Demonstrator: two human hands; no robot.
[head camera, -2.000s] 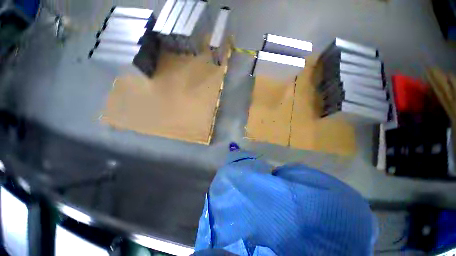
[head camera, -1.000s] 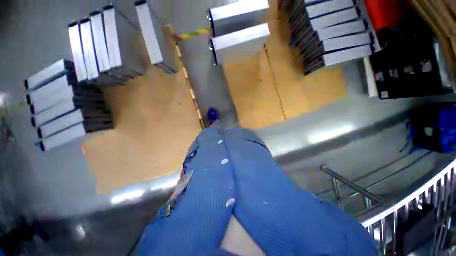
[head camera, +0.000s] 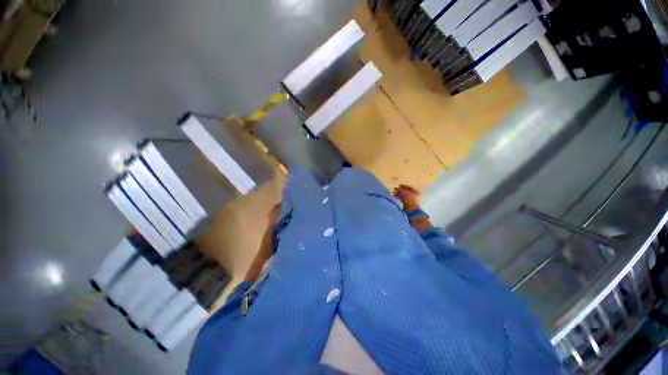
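Observation:
My right hand (head camera: 406, 196) is small beside the front of my blue coat, with a blue wristband behind it. It looks empty, its fingers loosely apart. My left hand (head camera: 274, 217) is mostly hidden behind the coat's left edge; its fingers cannot be made out. Rack-mount units with white tops stand on edge on two tan-topped pallets. On the left pallet (head camera: 233, 220) are a row of several units (head camera: 157, 198), a separate unit (head camera: 216, 152) and another group (head camera: 150, 293). On the right pallet (head camera: 410, 135) are two units (head camera: 344, 99) and a packed row (head camera: 483, 36). Neither hand touches a unit.
A yellow-black tape strip (head camera: 266, 108) lies between the pallets. A black bin or cart (head camera: 604, 36) is at the upper right, with blue material beside it. A metal tube frame (head camera: 568, 225) and a curved roller conveyor (head camera: 619, 296) are at the lower right.
The view has tilted down and turned, so the pallets now appear rotated. My right hand and left forearm have come into view beside the coat. The units look unmoved.

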